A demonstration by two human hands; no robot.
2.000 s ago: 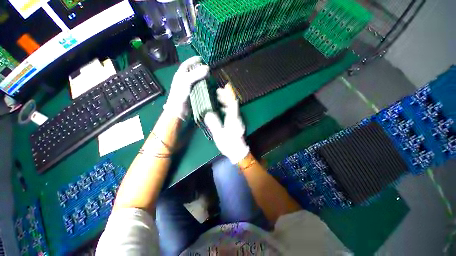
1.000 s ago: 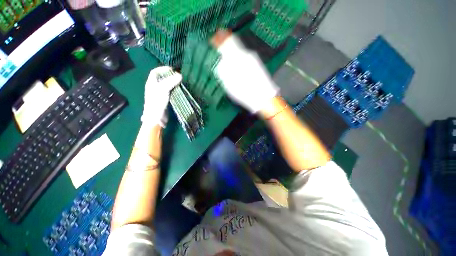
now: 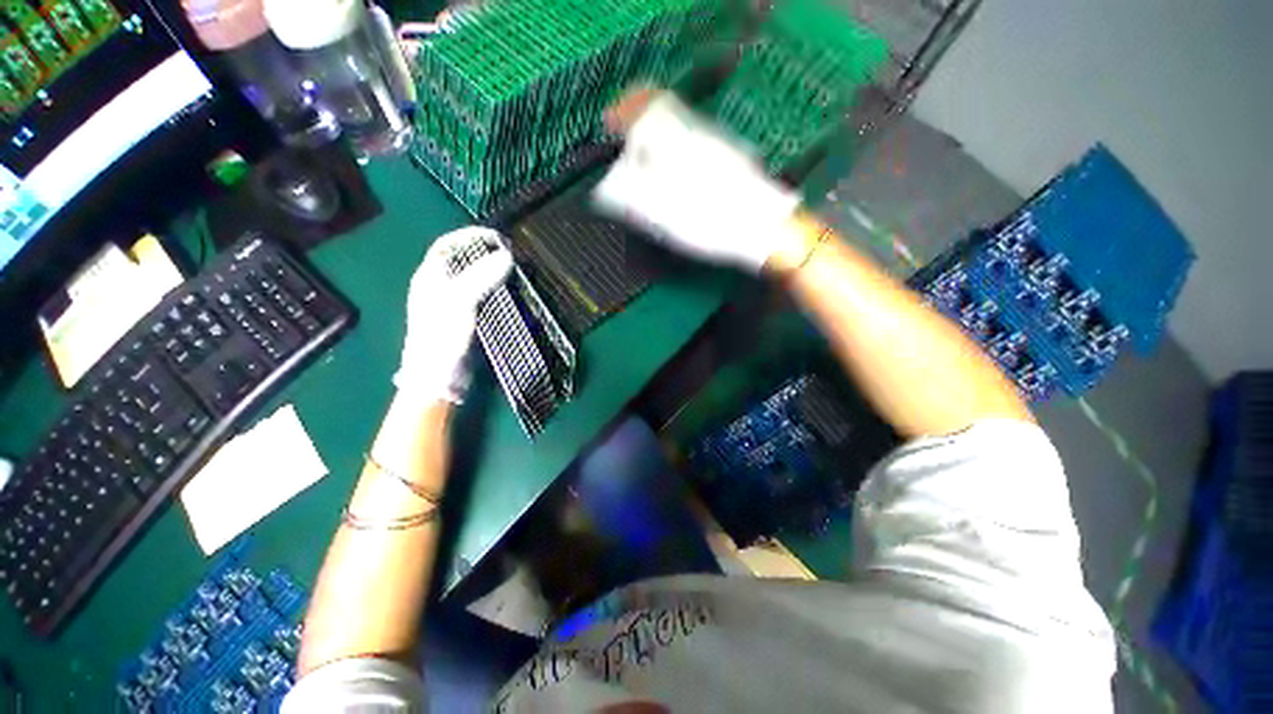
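Observation:
My left hand point(image 3: 454, 310), in a white glove, is shut on a stack of thin circuit boards point(image 3: 524, 356) held on edge above the green desk. My right hand point(image 3: 698, 188), in a white glove, is blurred and reaches over the black slotted tray point(image 3: 586, 254). Its fingertips are near the row of upright green boards point(image 3: 524, 105); whether it holds anything is not clear. A blurred green board group point(image 3: 789, 84) stands at the tray's far end, partly behind my right hand.
A keyboard point(image 3: 168, 405), paper note point(image 3: 254, 479) and blue boards point(image 3: 217, 635) lie left. A mouse point(image 3: 307, 193), clear bottles point(image 3: 335, 77) and monitor point(image 3: 105, 119) are behind. Blue boards point(image 3: 1061, 279) are in a low rack right, beyond the desk edge. Blue stacks point(image 3: 1229, 544) stand far right.
The view has turned right. My right hand has left the stack in my left hand and moved over the tray. A green board seen beside my right hand a second ago no longer shows there.

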